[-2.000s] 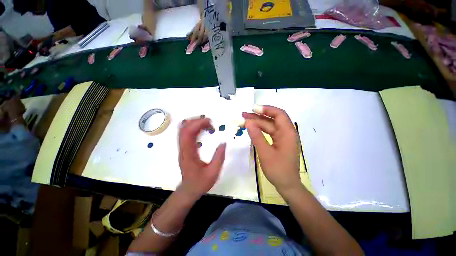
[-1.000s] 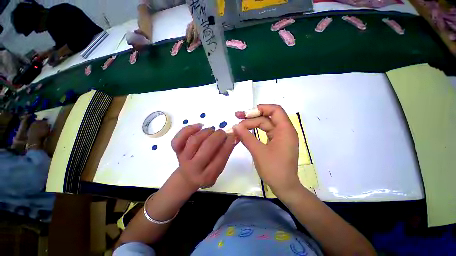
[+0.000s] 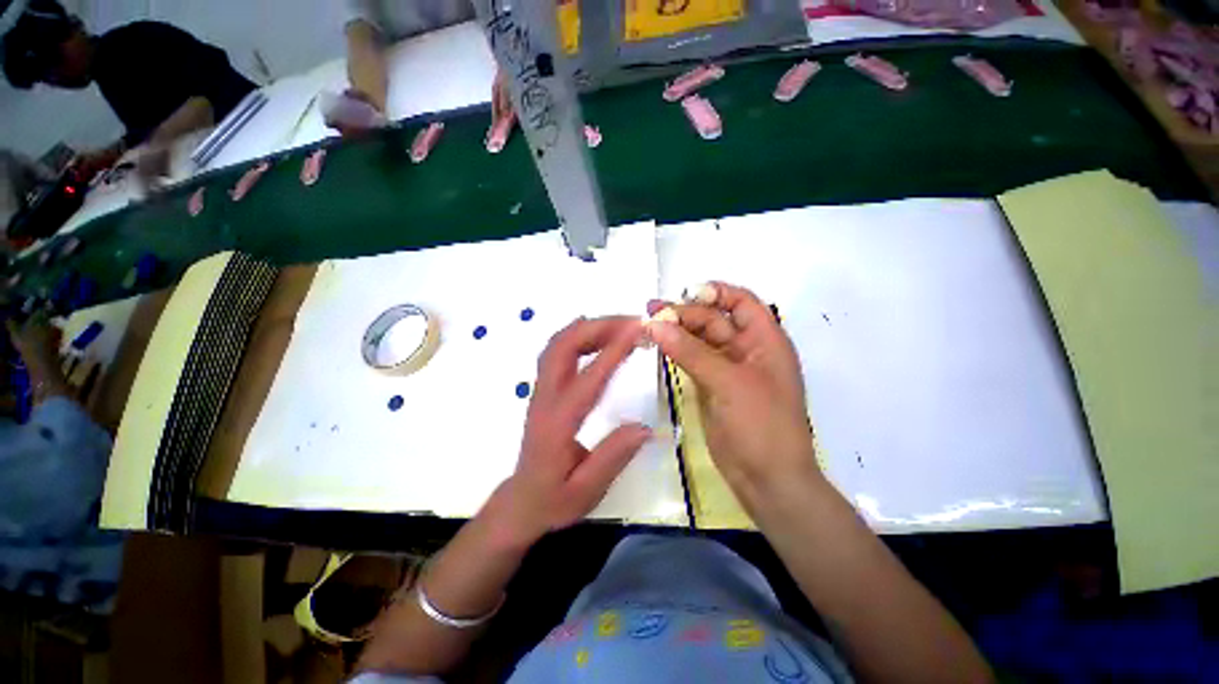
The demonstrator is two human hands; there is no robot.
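Observation:
My right hand [image 3: 751, 388], with pale finger cots on its fingertips, is held over a yellow adhesive sheet [image 3: 715, 481] with a dark edge. Its thumb and index finger are pinched together; whether something small is between them cannot be told. My left hand [image 3: 572, 421] is beside it, its fingertips at the right hand's fingertips and its thumb spread apart below. Small dark blue end discs lie on the white bench sheet, one of them [image 3: 396, 402] at the left and others [image 3: 527, 315] nearer my left hand. Part of the yellow sheet is hidden under my right hand.
A cream tape roll [image 3: 401, 339] lies at left. A striped sheet stack [image 3: 201, 401] stands far left, a yellow sheet stack [image 3: 1136, 388] at right. A grey post [image 3: 555, 147] rises beyond the work. Pink parts [image 3: 701, 116] lie on the green belt [image 3: 802, 160]. Other people sit across and at left.
My left hand has opened from curled fingers, its thumb now apart. My right hand stays near the same place. The view has shifted, and the pink parts on the belt show further left.

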